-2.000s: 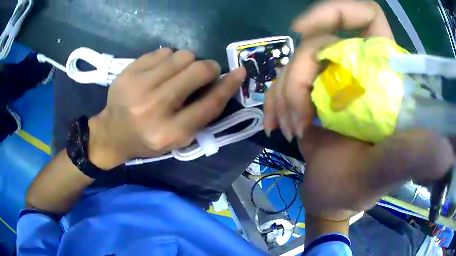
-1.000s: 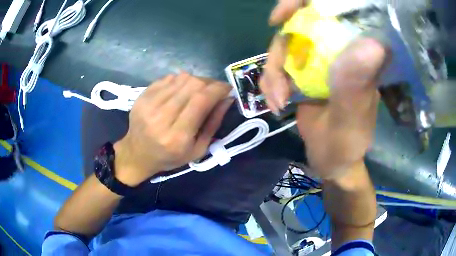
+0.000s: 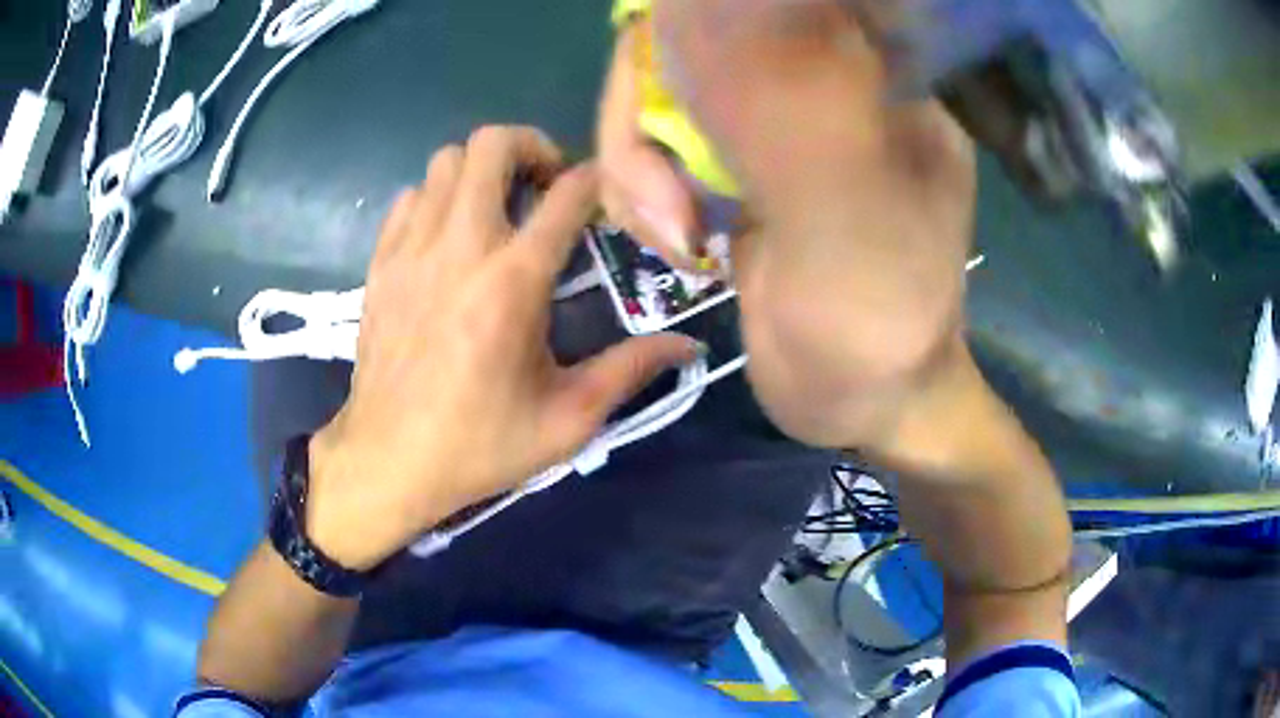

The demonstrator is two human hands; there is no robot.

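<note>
An open white adapter housing (image 3: 657, 288) with circuit parts showing lies on the dark green worktop (image 3: 463, 70), partly hidden by my right hand. My right hand (image 3: 828, 239) is blurred and holds the yellow-wrapped dispensing gun (image 3: 684, 140) over the housing; its nozzle tip cannot be made out. My left hand (image 3: 484, 337) is spread at the housing's left side, thumb and fingers apart, with nothing seen held in it. A coiled white output cable (image 3: 639, 421) runs below and partly behind my left hand. Another white coil (image 3: 302, 326) lies left of it.
A closed white adapter (image 3: 25, 140) and several white cables (image 3: 155, 147) lie at the upper left. Another white adapter (image 3: 171, 17) is cut by the top edge. Black wires and a pale metal frame (image 3: 793, 631) show below the worktop. A small white item (image 3: 1261, 368) lies far right.
My left hand has opened, its thumb now spread away from the fingers. My right hand and the yellow gun have moved left and up in view. More cables show at the upper left.
</note>
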